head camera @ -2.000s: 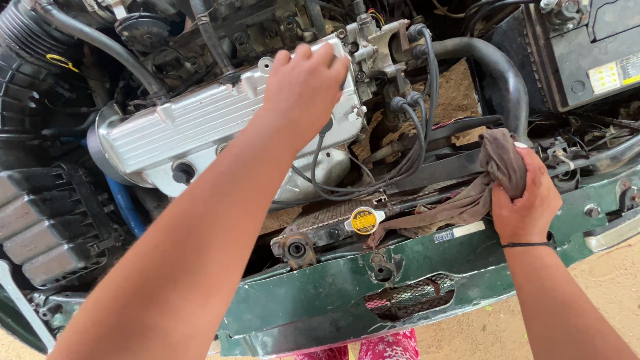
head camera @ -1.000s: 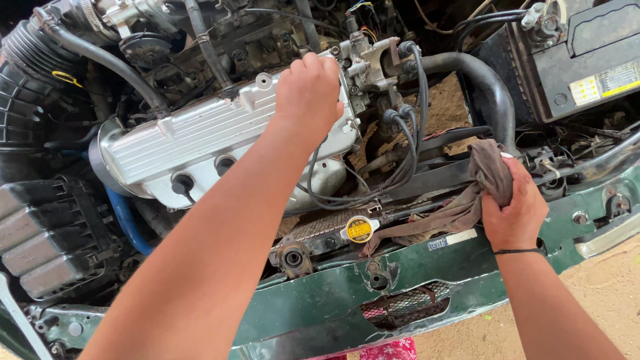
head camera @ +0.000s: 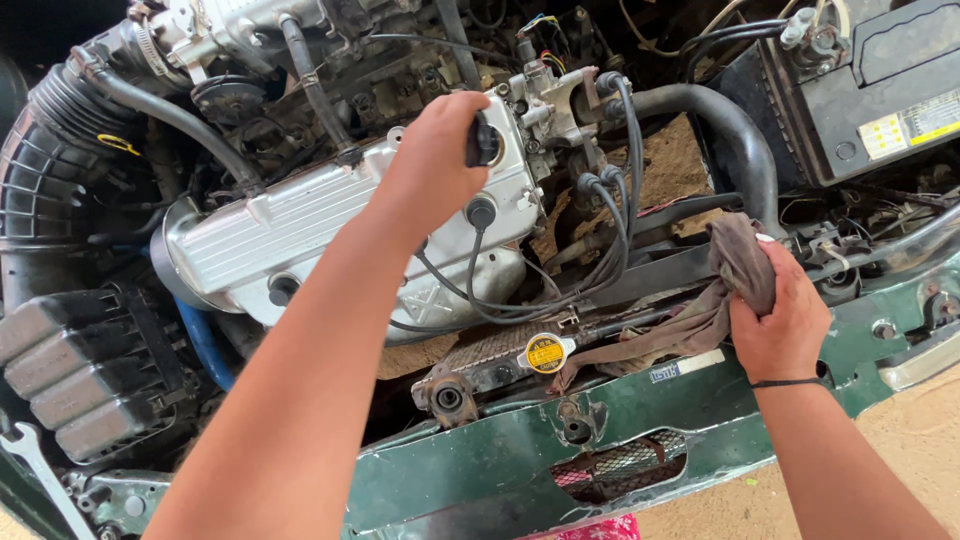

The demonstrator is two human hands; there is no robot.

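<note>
In the head view, my left hand grips a black oil filler cap. The cap is tilted at the round filler opening near the right end of the silvery valve cover; part of the opening's rim shows beside it. My right hand is closed on a bunched brown rag, whose tail lies along the front of the engine bay towards the radiator cap with its yellow label.
Black ignition leads loop in front of the valve cover. A car battery stands at the upper right. An open-ended wrench lies at the lower left. The green front panel crosses the near side.
The black cap, hidden under my left hand before, now shows tilted at the filler opening, with part of the opening uncovered. My right hand still holds the rag.
</note>
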